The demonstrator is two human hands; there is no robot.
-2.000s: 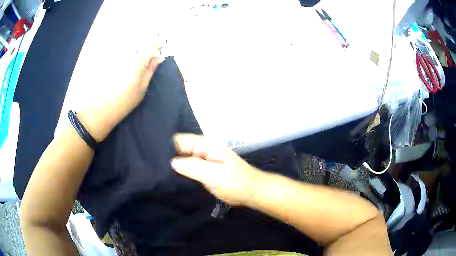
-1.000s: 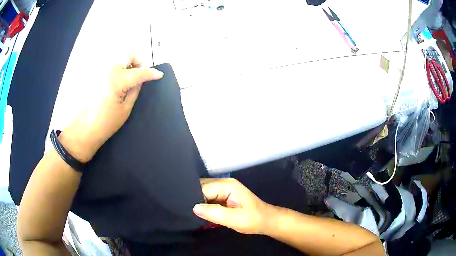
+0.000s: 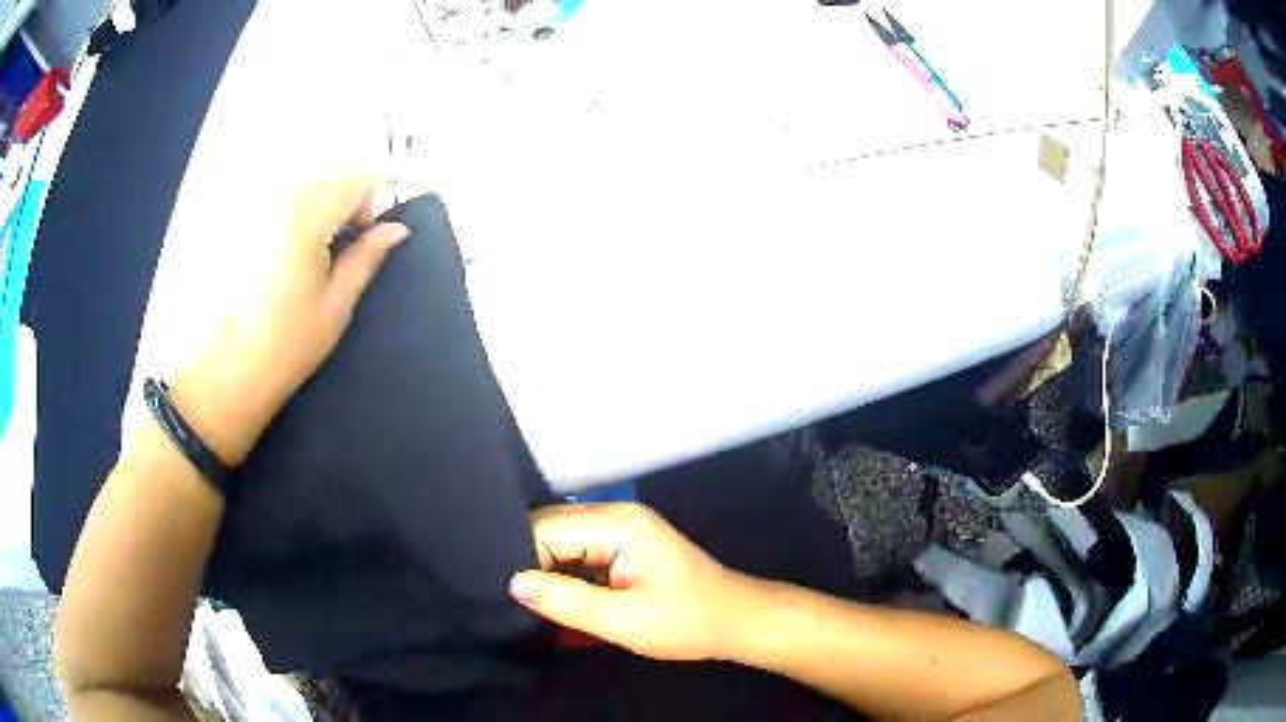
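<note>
A black fabric panel (image 3: 381,381) lies over the table's front edge and hangs down towards my lap. My left hand (image 3: 289,289) pinches its top corner between thumb and fingers, on the white table (image 3: 677,282). My right hand (image 3: 635,585) pinches its right edge just below the table's front edge, thumb on top and fingers partly hidden under the cloth. The panel is fairly flat between my hands. Small metal machine parts (image 3: 543,21) show at the top edge of the frame.
A long black fabric piece (image 3: 113,254) lies at far left. Thread snips (image 3: 924,78) lie at the top right of the table. Red-handled scissors (image 3: 1221,200), a clear plastic bag (image 3: 1149,339) and a white cord (image 3: 1104,423) hang at right. Grey-white curved pieces (image 3: 1128,578) are heaped below.
My right hand has moved down and now grips the panel's right edge. My left hand has shifted slightly left and down with the corner. The panel has become flatter.
</note>
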